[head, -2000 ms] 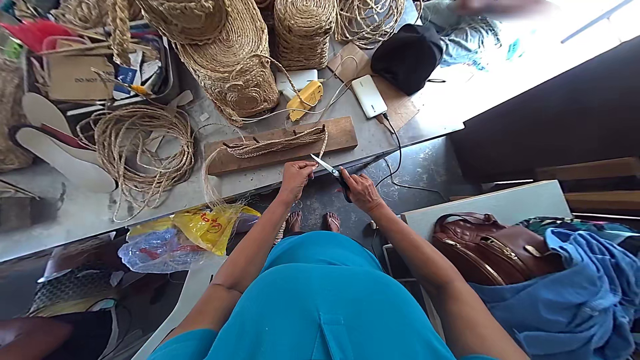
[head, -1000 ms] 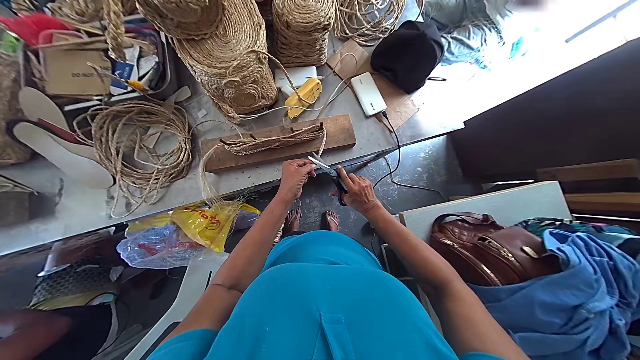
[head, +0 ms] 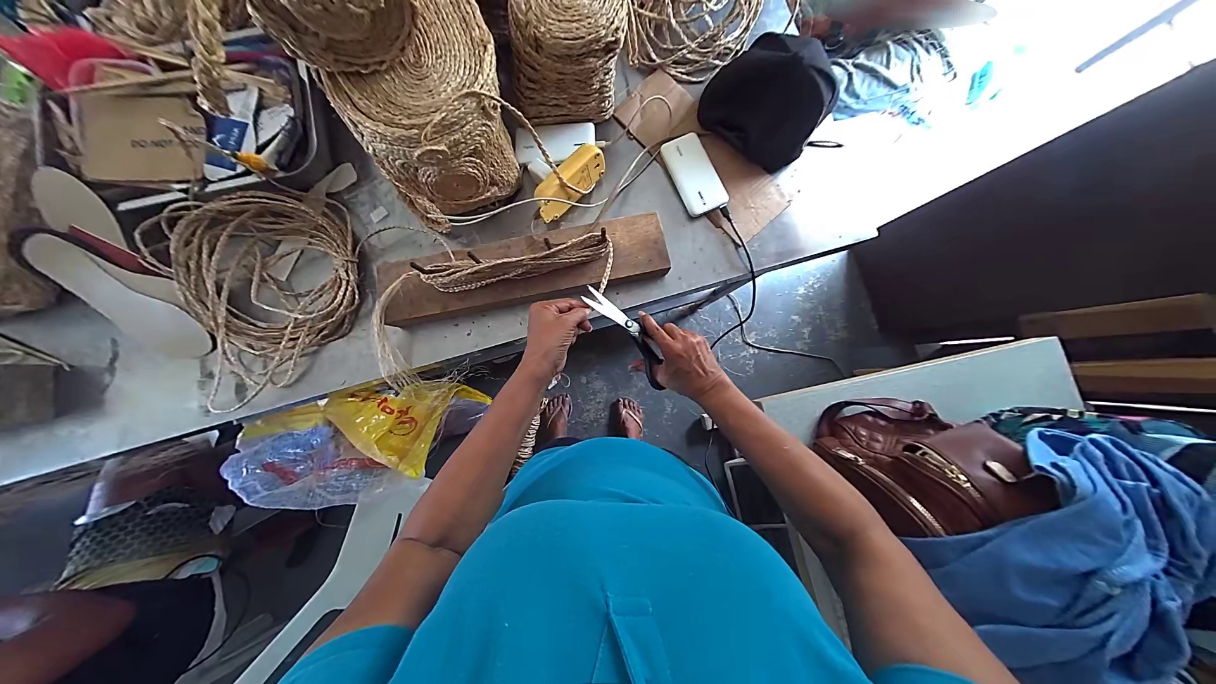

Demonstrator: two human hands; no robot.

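My right hand [head: 686, 356] grips black-handled scissors [head: 619, 318], blades slightly parted and pointing up-left toward my other hand. At the table's front edge, my left hand [head: 559, 332] has its fingertips pinched beside the blade tips; what lies between them is too small to make out, possibly a fibre end. Just behind both hands a wooden board [head: 638, 249] with nails carries a hank of braided fibre cord [head: 513, 266] wound along it. One braided end hangs down near the scissor tips, and loose fibres trail off the board's left end. Left of the board lies a coil of natural-fibre rope [head: 271, 275].
Woven fibre pieces [head: 427, 114], a yellow plug adapter [head: 570, 182], a white power bank [head: 694, 175] and a black cap [head: 769, 100] lie farther back. A brown leather bag [head: 950, 465] sits at right. Plastic bags [head: 380, 427] hang below the table at left. Another person's arm [head: 57, 632] shows lower left.
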